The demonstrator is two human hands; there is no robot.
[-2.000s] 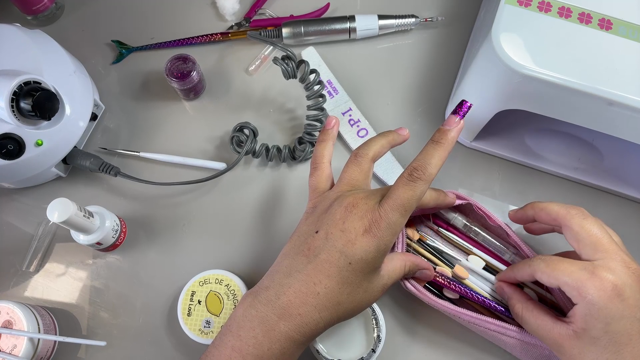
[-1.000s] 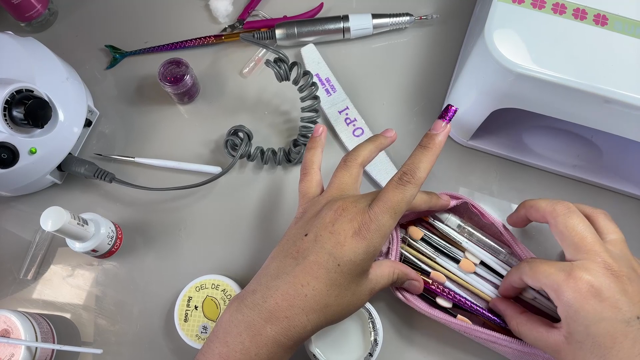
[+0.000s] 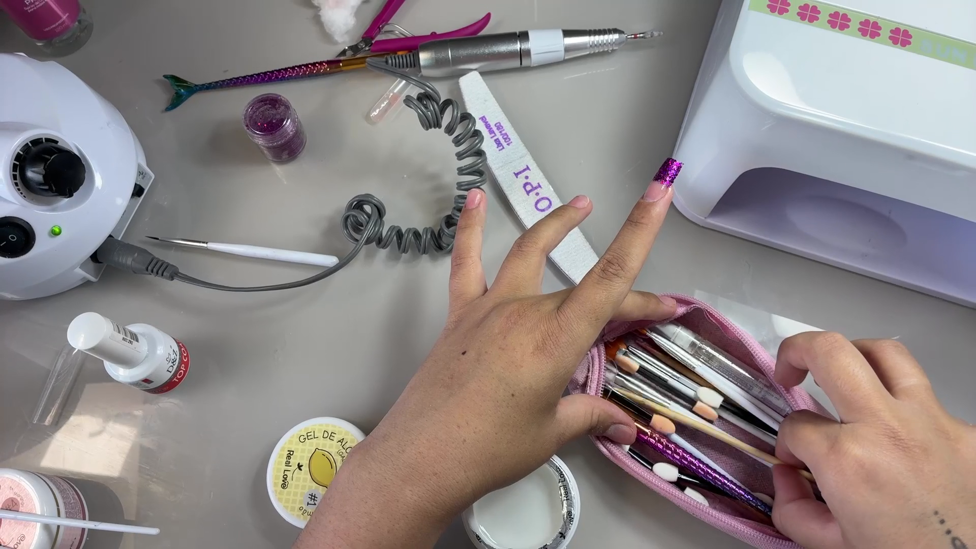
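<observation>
A pink zippered pouch (image 3: 648, 488) lies unzipped at the lower right, filled with brushes and sponge-tipped applicators. My left hand (image 3: 526, 351) holds the pouch's left end, thumb on the near edge and a finger at the far edge. One of its fingers points up and bears a long nail tip covered in purple glitter (image 3: 668, 172). At the pouch's right end, my right hand (image 3: 869, 435) pinches a thin wooden stick (image 3: 709, 429) between thumb and finger. A purple brush handle (image 3: 694, 463) lies below the stick, among the other tools.
A white nail lamp (image 3: 839, 114) stands upper right. A nail drill handpiece (image 3: 488, 53), cuticle nippers (image 3: 435, 36), nail file (image 3: 526, 175) and glitter jar (image 3: 274, 127) lie beyond my left hand. The drill's base (image 3: 61, 175), top coat bottle (image 3: 145, 354) and gel jars (image 3: 313, 465) are left and near.
My right fingers have shifted inside the pouch and now grip the wooden stick, which lies slantwise over the other tools. My left hand stays at the pouch's left end.
</observation>
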